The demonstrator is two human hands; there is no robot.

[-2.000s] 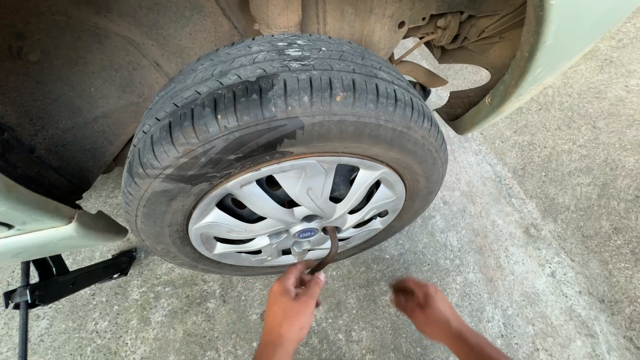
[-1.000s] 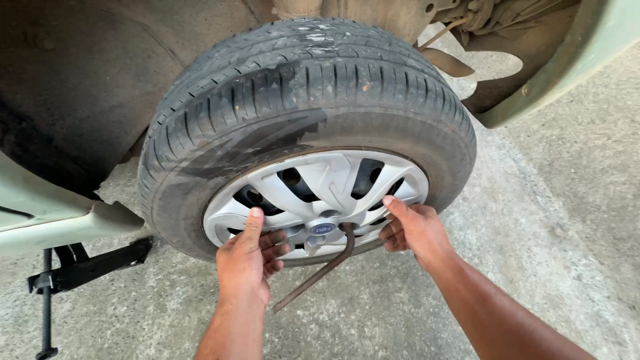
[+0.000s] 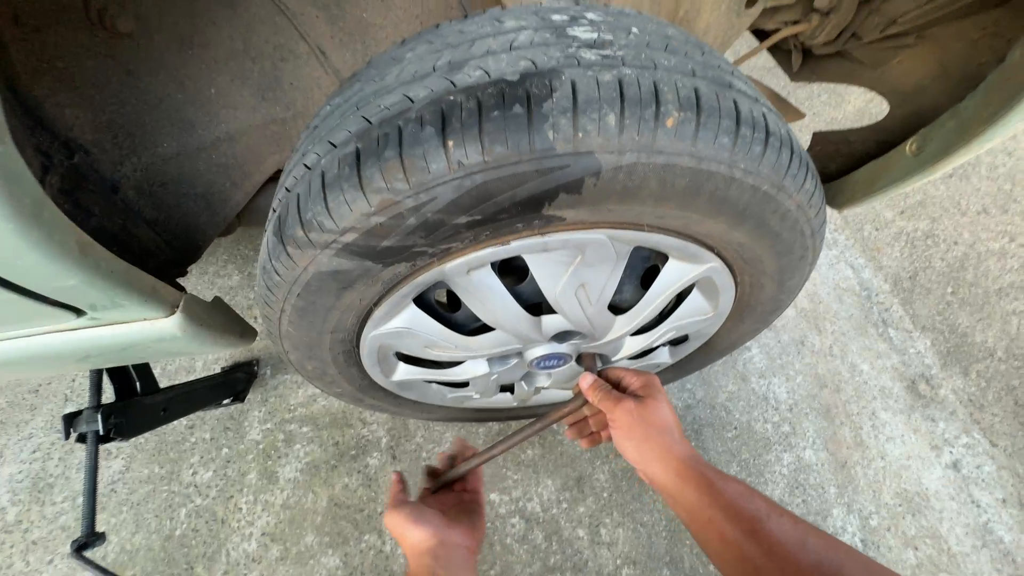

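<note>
A car wheel with a black tyre (image 3: 496, 192) and a silver Fiat wheel cover (image 3: 560, 280) fills the middle of the view. An L-shaped brown metal lug wrench (image 3: 516, 438) has its bent end at a bolt recess just right of the blue centre badge (image 3: 550, 362). My right hand (image 3: 628, 412) grips the wrench near its bend, thumb on top. At the far end of the handle is my left hand (image 3: 448, 504), palm up and slightly blurred, its fingers parted around the bar; whether they press on it is unclear.
A black scissor jack (image 3: 172, 400) with a threaded rod (image 3: 90, 464) stands under the pale green car sill (image 3: 120, 340) at left. The wheel arch liner (image 3: 184, 104) surrounds the tyre's top. Pale green bodywork (image 3: 936, 144) curves down at right. Below lies concrete ground (image 3: 320, 496).
My right hand has moved from the wheel cover's edge onto the wrench near its bend. My left hand has gone from the cover down to the handle's end.
</note>
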